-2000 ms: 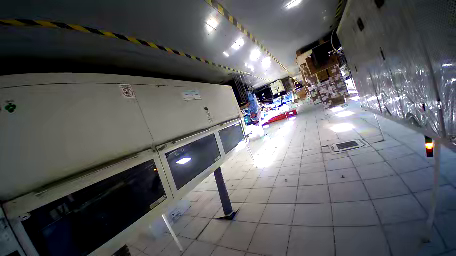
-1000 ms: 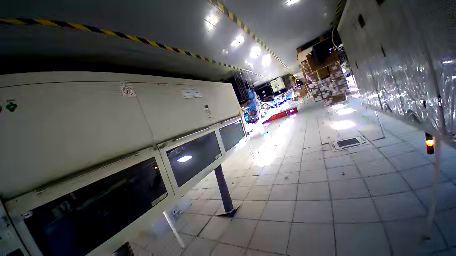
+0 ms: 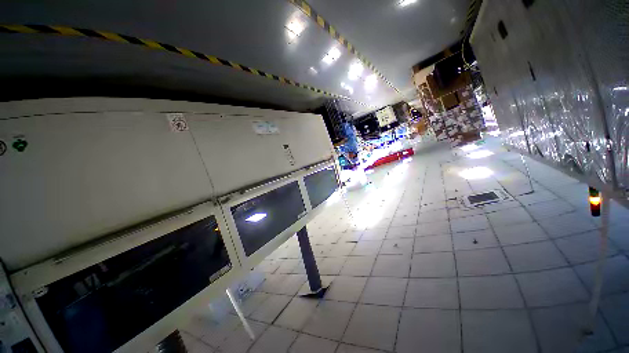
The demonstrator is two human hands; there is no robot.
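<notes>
Neither of my hands is in view. The picture is upside down, with the grey floor at the top and the tiled ceiling below. A long cream machine cabinet (image 3: 103,165) lies nearest, filling the left side. It has dark windows (image 3: 269,217) in a row along its lower part in the picture, and small labels on its body. A dark post (image 3: 309,262) stands between the cabinet and the ceiling.
Pale cabinets under shiny film (image 3: 545,89) line the right side. A signal light (image 3: 595,200) glows orange beside them. Yellow-black tape (image 3: 172,53) marks the floor. Stacked brown cartons (image 3: 448,96), a red bar (image 3: 390,158) and a blurred bright bench area are at the far end.
The view has shifted very slightly, with the far cartons a little further right. Nothing else has visibly changed.
</notes>
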